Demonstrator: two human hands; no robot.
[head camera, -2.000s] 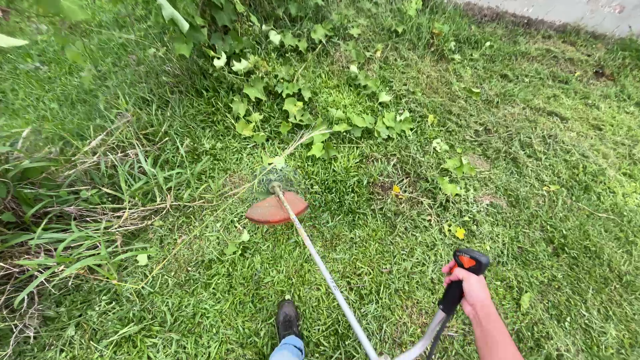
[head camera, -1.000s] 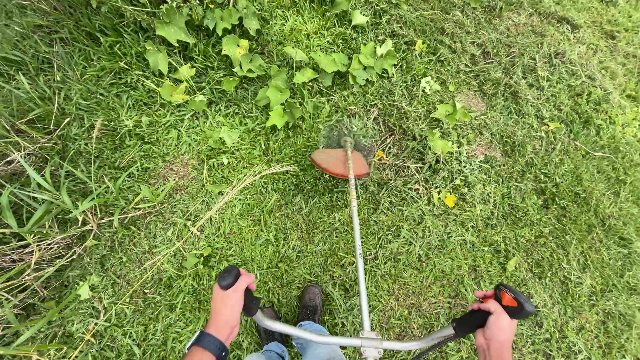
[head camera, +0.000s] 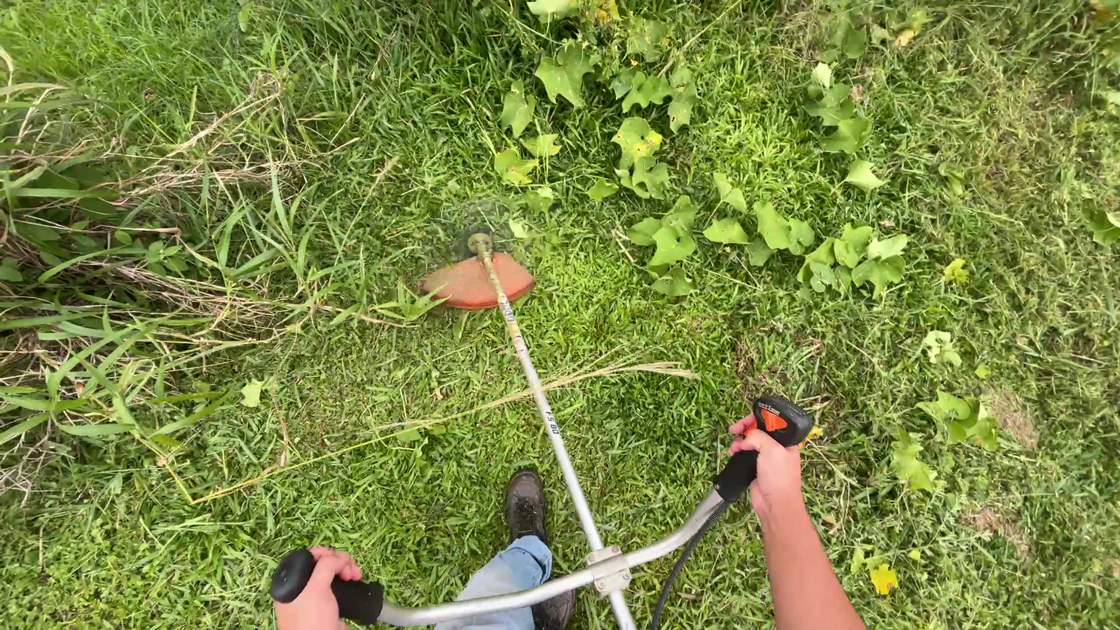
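Observation:
A brush cutter's silver shaft (head camera: 560, 451) runs up from the bottom edge to its orange guard (head camera: 479, 282), low over the grass. Past the guard, the cutting head (head camera: 480, 243) is ringed by a faint blur. My left hand (head camera: 319, 591) is closed around the black left grip of the handlebar (head camera: 490, 605). On the other side, my right hand (head camera: 770, 464) holds the black control grip with its orange part, and a black cable runs down from it. A metal clamp (head camera: 609, 570) joins handlebar and shaft.
Tall grass with dry stalks (head camera: 201, 175) stands at the left. Lobed vine leaves (head camera: 674, 236) spread across the upper middle. A long dry stalk (head camera: 560, 382) lies across the grass under the shaft. My boot (head camera: 525, 507) is beside the shaft, below it to the left.
The cutter's head has swung left over the grass since one second ago, toward the tall growth. Both hands have kept their hold on the handlebar since then.

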